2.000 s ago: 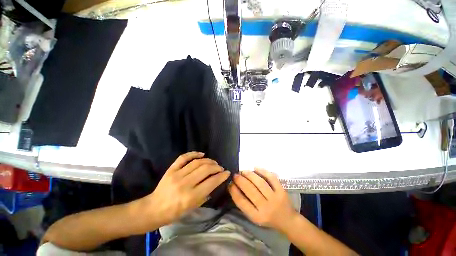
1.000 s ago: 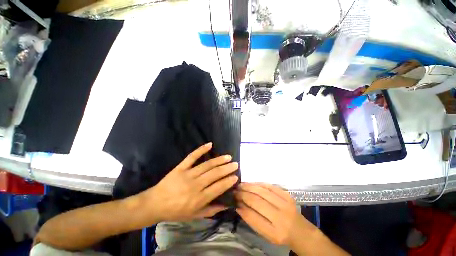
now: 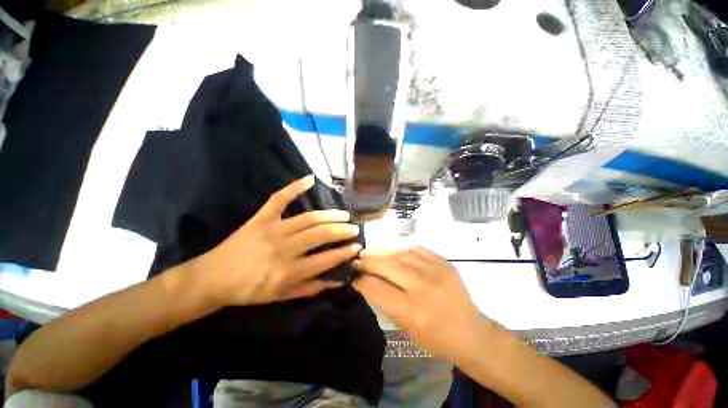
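Observation:
The black garment piece (image 3: 215, 151) lies bunched left of the machine head, and its lower part hangs over the table's front edge. My left hand (image 3: 275, 251) lies flat on it, fingers spread, fingertips near its right edge. My right hand (image 3: 415, 295) holds that edge, its fingertips close to those of my left hand. The shiny take-up lever guard (image 3: 373, 119) on the white sewing machine head (image 3: 495, 80) stands just above my fingers. The needle and presser foot are hidden behind it.
A flat black cut piece (image 3: 60, 119) lies at the far left. A smartphone (image 3: 575, 251) with a lit screen lies at right. The thread tension knob (image 3: 479, 195) is right of the guard. A ruler-marked front edge (image 3: 591, 341) and a red object (image 3: 674, 378) are at lower right.
The view has moved closer to the machine head. Both hands and the garment piece have moved forward, nearer the needle area. More of the cloth's lower part now shows below my hands.

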